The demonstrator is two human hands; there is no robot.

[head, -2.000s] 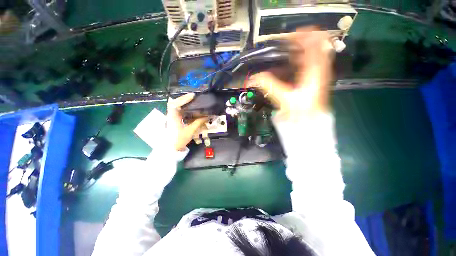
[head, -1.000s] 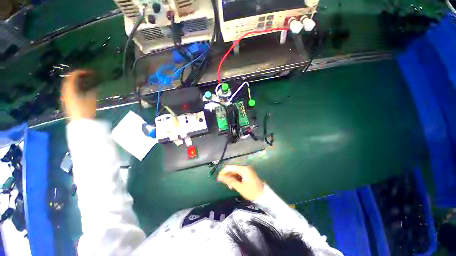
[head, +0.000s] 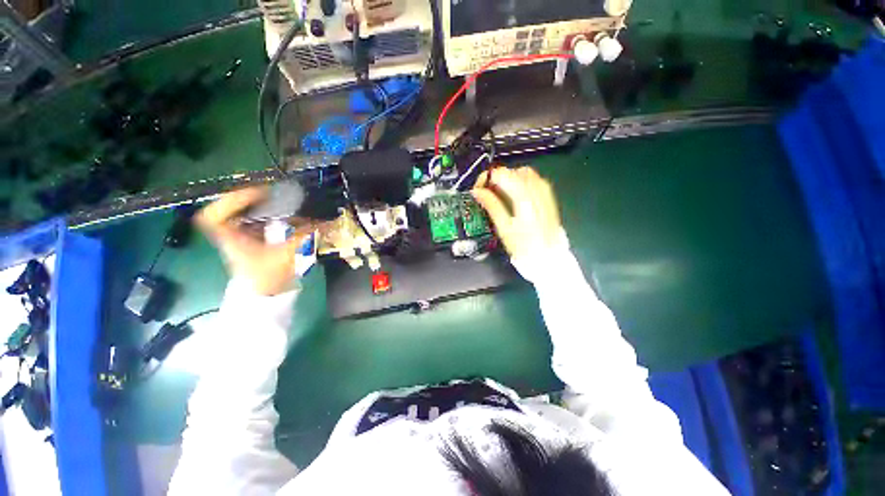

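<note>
The test fixture base (head: 427, 291) lies on the green bench with a red switch (head: 380, 282) at its front. A black block (head: 376, 176) stands behind the white socket (head: 390, 221). The green circuit board (head: 454, 217) is right of the socket. My left hand (head: 250, 242) is blurred, left of the socket, with a blurred grey shape at its fingertips; whether it is held is unclear. My right hand (head: 519, 208) has its fingertips at the board's upper right edge; what is between them cannot be made out. A dark cable bundle (head: 471, 136) lies behind the board.
Two beige instruments (head: 364, 53) (head: 524, 44) stand behind, with a red lead (head: 456, 92) and blue wire (head: 335, 136). Adapters (head: 146, 295) lie on the bench at left. Blue bins (head: 78, 339) (head: 844, 223) stand at both sides.
My left hand has come back from the far left to beside the socket. My right hand has moved from the fixture's front up to the board. The dark leads across the board have moved behind it.
</note>
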